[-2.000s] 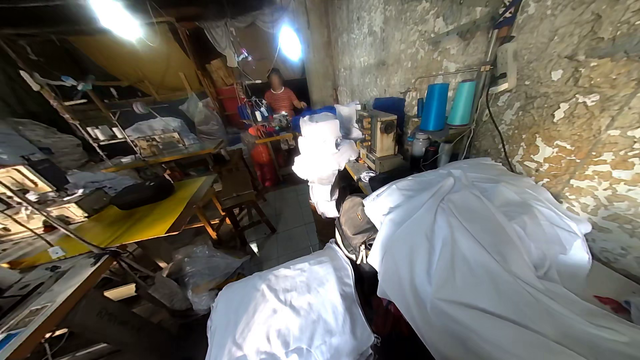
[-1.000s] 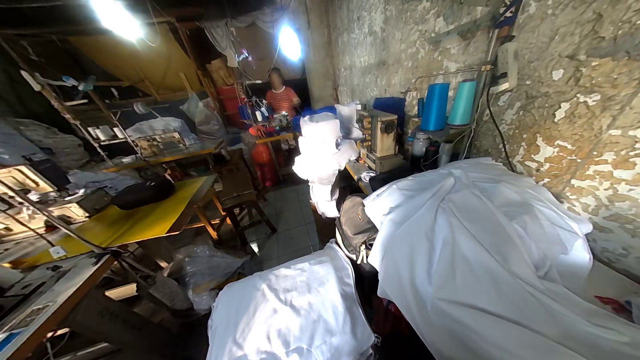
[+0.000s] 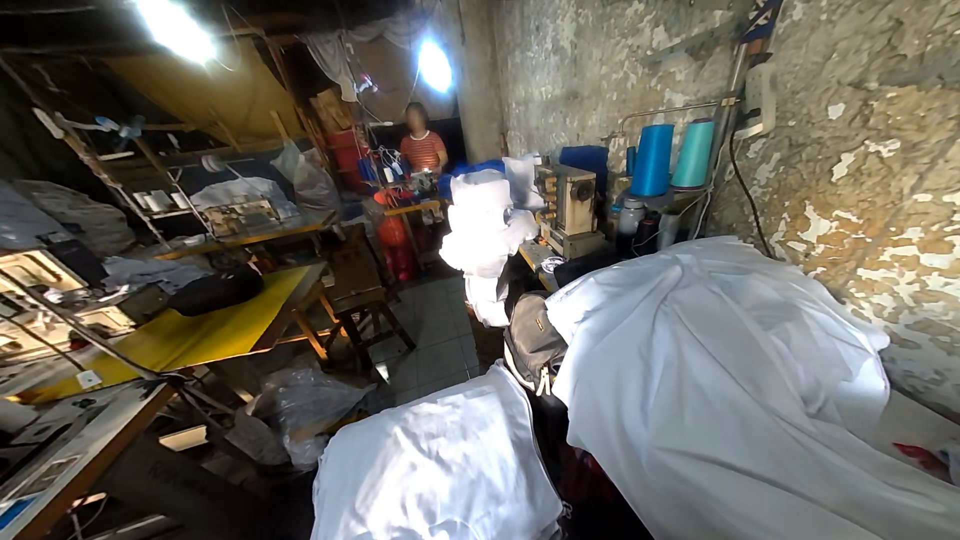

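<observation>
Neither my left hand nor my right hand is in the head view. A stack of white fabric (image 3: 442,457) lies at the bottom centre, nearest to me. To its right a large heap of white cloth (image 3: 720,360) drapes down over what is beneath it. Between the two, a dark backpack (image 3: 535,337) rests against the heap. Further back stands a tall pile of white cloth (image 3: 484,225), brightly lit. Beside it is an industrial sewing machine (image 3: 574,202), with a blue thread cone (image 3: 652,160) and a teal thread cone (image 3: 692,154) to the right.
A person in a striped shirt (image 3: 422,150) is at a far sewing table. On the left are a yellow-topped table (image 3: 262,307), a wooden stool (image 3: 367,307) and more sewing machines. Clear plastic bags (image 3: 307,412) lie on the floor. A peeling wall (image 3: 847,150) bounds the right side.
</observation>
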